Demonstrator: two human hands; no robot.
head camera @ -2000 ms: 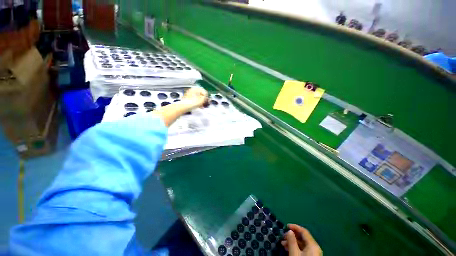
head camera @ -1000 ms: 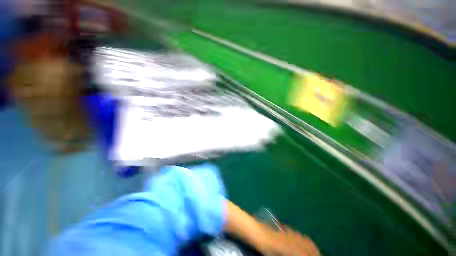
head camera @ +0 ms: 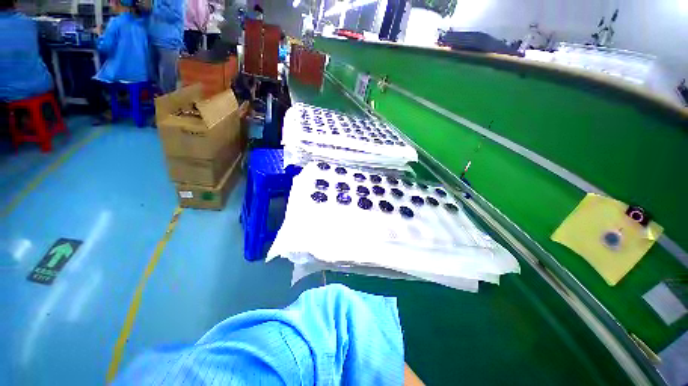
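Observation:
A white tray stack (head camera: pixel 377 237) lies on the green bench (head camera: pixel 483 332) in front of me, with rows of black discs (head camera: pixel 364 203) on its rear part and a bare white front part with loose edges. A second stack (head camera: pixel 347 157) with more black discs stands behind it. My blue left sleeve (head camera: pixel 302 343) reaches in at the bottom middle, with a sliver of forearm at the lower edge. My left hand is cut off below the picture. My right hand is not in view.
A blue stool (head camera: pixel 264 192) and open cartons (head camera: pixel 198 143) stand left of the bench. A green partition (head camera: pixel 520 121) with a yellow card (head camera: pixel 609 237) runs along the right. People in blue smocks (head camera: pixel 123 47) and a red stool (head camera: pixel 36 124) are at the back left.
The view has swung left and up, so the stacks sit further right. The left arm has come back from the near stack. Both hands and the sheet of black rounds have left the picture.

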